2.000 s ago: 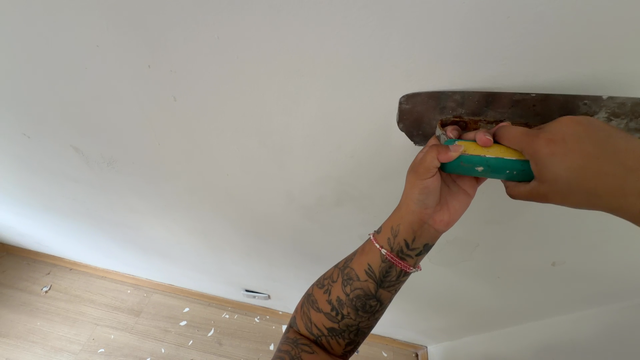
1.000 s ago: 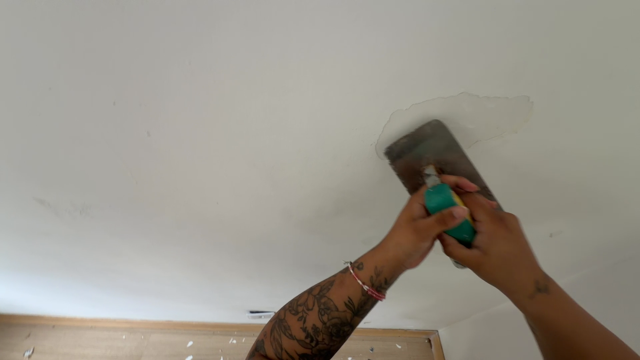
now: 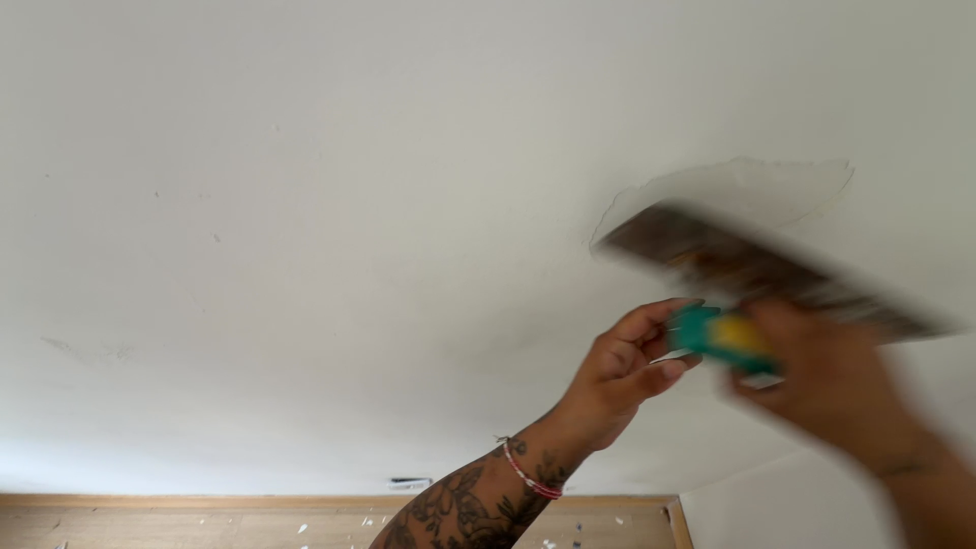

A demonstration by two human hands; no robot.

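Observation:
My right hand (image 3: 823, 374), blurred by motion, grips the green and yellow handle of a steel plastering trowel (image 3: 762, 267). The trowel's long, stained blade slants down to the right over the white wall (image 3: 343, 229). At the handle's left end is my left hand (image 3: 633, 358), its fingers and thumb apart around that end; whether they touch it I cannot tell. Just above the blade lies a smooth patch of filler (image 3: 747, 187) with a thin, ragged edge. The blade hides the patch's lower part.
Below, a wooden skirting strip (image 3: 305, 501) runs along the wall's foot. White flakes (image 3: 303, 528) are scattered on the wood-look floor (image 3: 152, 526). A small wall fitting (image 3: 409, 483) sits low on the wall. Another wall (image 3: 770, 503) meets this one at the lower right.
The trowel has turned from steep to a flatter slant, uncovering more of the patch's right side. My left hand has loosened from the handle, while my right hand has moved right.

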